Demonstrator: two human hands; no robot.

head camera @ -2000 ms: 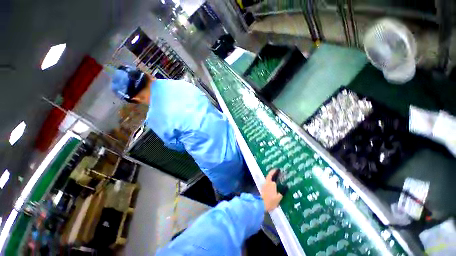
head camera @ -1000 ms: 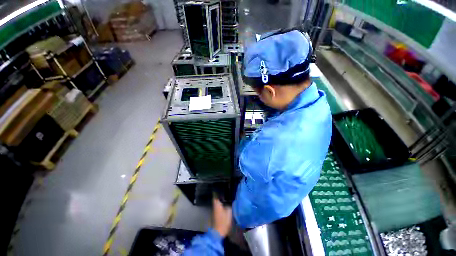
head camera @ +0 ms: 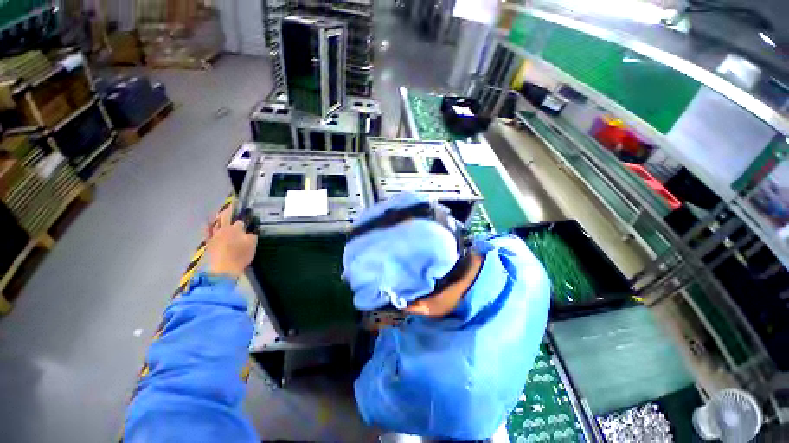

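A tall PCB magazine rack (head camera: 303, 281) stands on a low stand left of centre. Green boards fill its slots, and a white paper slip (head camera: 306, 203) lies on its top frame. My left hand (head camera: 232, 247) is at the rack's upper left front corner, its fingers around the edge, with a small dark item at the fingertips. Whether that is a finger cot or a part cannot be told. My right hand is out of the picture.
A person (head camera: 450, 329) in blue bends close on the rack's right side. More racks (head camera: 419, 166) stand behind. The board line (head camera: 543, 400), a black bin of green strips (head camera: 567, 268) and a fan (head camera: 734, 418) are at right. Floor tape runs at left.
My left hand has gone from the board line, past the low space beside the person, up to the rack's corner. The person now bends lower, with the head beside the rack. The view has turned.
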